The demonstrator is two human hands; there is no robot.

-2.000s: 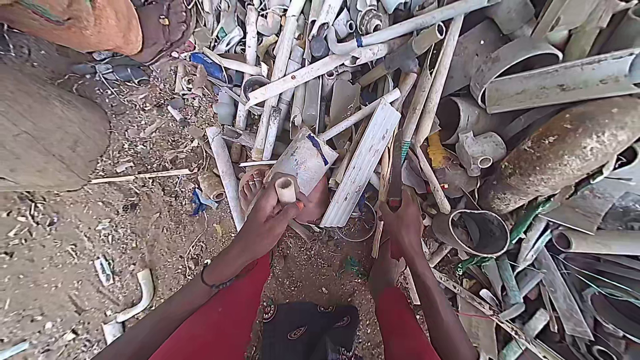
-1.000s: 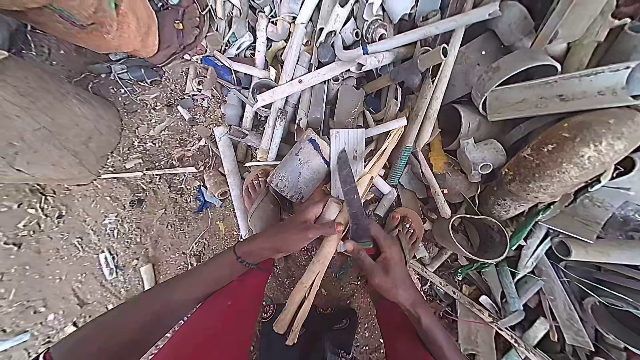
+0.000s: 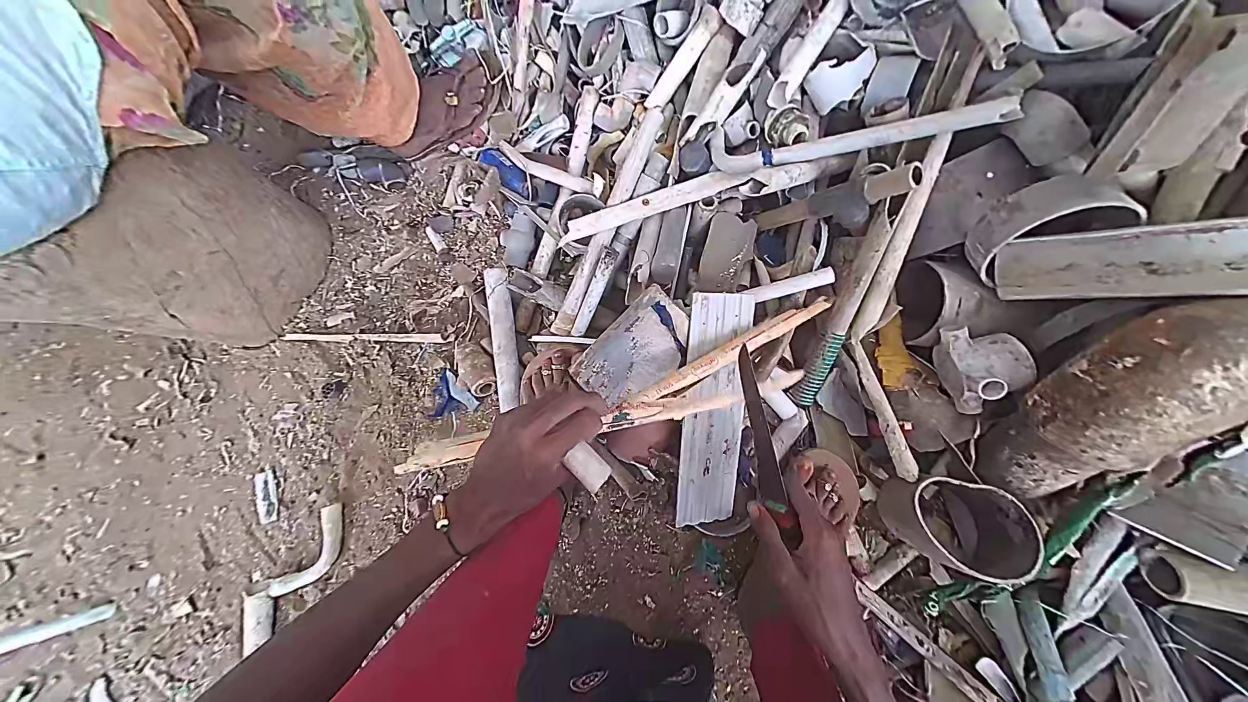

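My left hand point(image 3: 531, 458) grips a split, pale plastic pipe piece point(image 3: 717, 366) that lies slantwise, its shorter end showing left of the wrist. A short whitish pipe stub point(image 3: 587, 468) shows beneath the same hand; whether the fingers hold it too, I cannot tell. My right hand point(image 3: 804, 556) holds a knife point(image 3: 762, 429) by its handle, the dark blade pointing up and away. Between the hands lies a ribbed grey-white plastic strip point(image 3: 710, 487), partly under the split piece. A scuffed grey pipe section point(image 3: 634, 351) rests beside my left foot.
A heap of scrap plastic pipes point(image 3: 663, 195) spreads ahead and right. A thick dirty pipe point(image 3: 1121, 400) and a wide pipe ring point(image 3: 978, 531) lie at the right. At the upper left, a person in patterned orange cloth point(image 3: 302, 58) is near a large brown stone-like block point(image 3: 175, 244).
The split piece, upright between my hands one second ago, now slants across to the left. My right hand with the knife has moved apart from it. The view has shifted, showing more of the neighbouring person.
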